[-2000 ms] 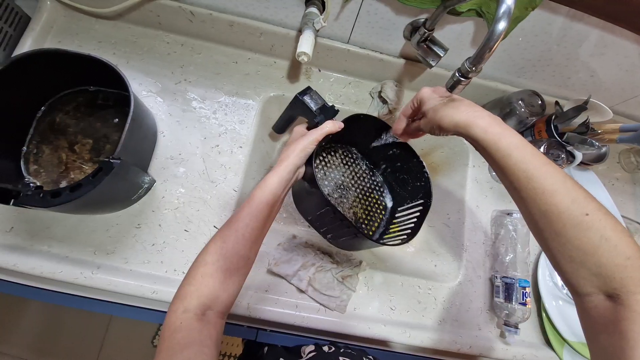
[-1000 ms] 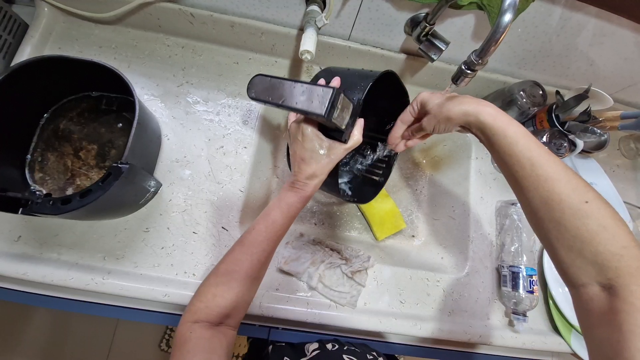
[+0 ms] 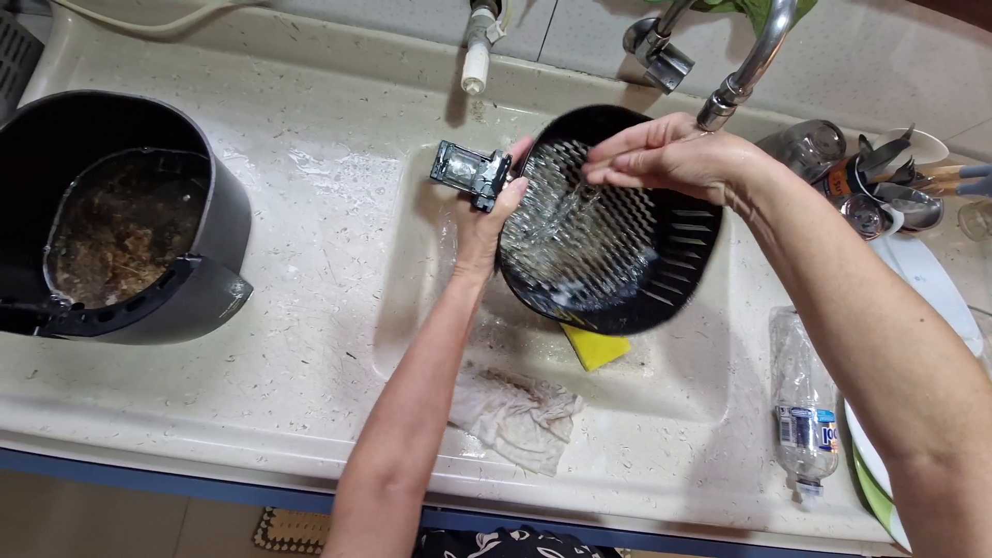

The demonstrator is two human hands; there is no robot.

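Observation:
My left hand grips the rim of a black air fryer basket beside its handle. The basket is tilted over the sink basin, its perforated bottom facing me, wet and with some foam. My right hand is over the basket's opening, under the chrome faucet spout; its fingers are close together, and water runs off them into the basket. A yellow sponge lies in the basin, partly hidden below the basket. A stained wet cloth drapes over the basin's front edge.
On the left, a black air fryer drawer holds murky water with brown residue. A white-tipped tap juts from the wall. To the right are a clear plastic bottle, plates, a glass and a cutlery holder.
The basket has been turned in my left hand, so its perforated bottom shows again. The yellow sponge, visible one second ago too, is hidden in the earliest frame. My right hand stays near the spout.

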